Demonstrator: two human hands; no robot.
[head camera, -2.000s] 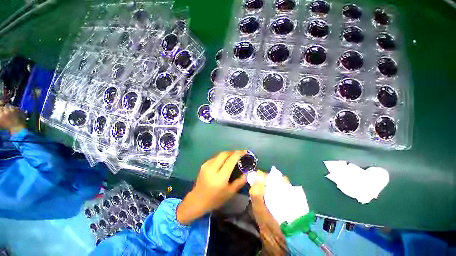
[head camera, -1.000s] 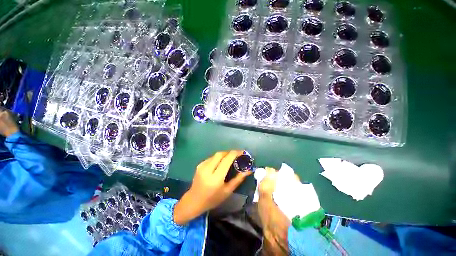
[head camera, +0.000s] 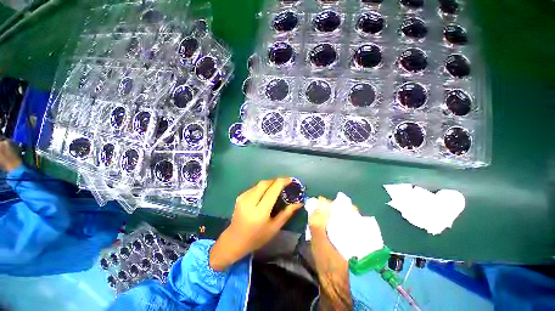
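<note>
My left hand (head camera: 252, 222) holds a dark glossy disc (head camera: 293, 191) with a bright rim between thumb and fingers, above the bench's near edge. My right hand (head camera: 322, 228) is closed around a crumpled white wipe (head camera: 355, 234), its fingertips close to the disc's right side; whether they touch is unclear. A bright green nozzle (head camera: 369, 261) with a thin reddish tube shows below the wipe; how it is held is hidden. The working tray (head camera: 383, 79) holds rows of dark discs. Several near-left pockets show a pale grid pattern.
Stacked clear trays (head camera: 91, 109) overlap at the left. Loose discs (head camera: 238, 134) lie beside the working tray. A spare white wipe (head camera: 428, 208) lies at the right. A lower tray (head camera: 143, 258) sits below bench level. Another person's blue sleeve (head camera: 48, 222) is at far left.
Since one second ago, the view has shifted slightly. The right hand, wipe and green nozzle have moved a little left, closer to the disc. The left hand still holds the disc.
</note>
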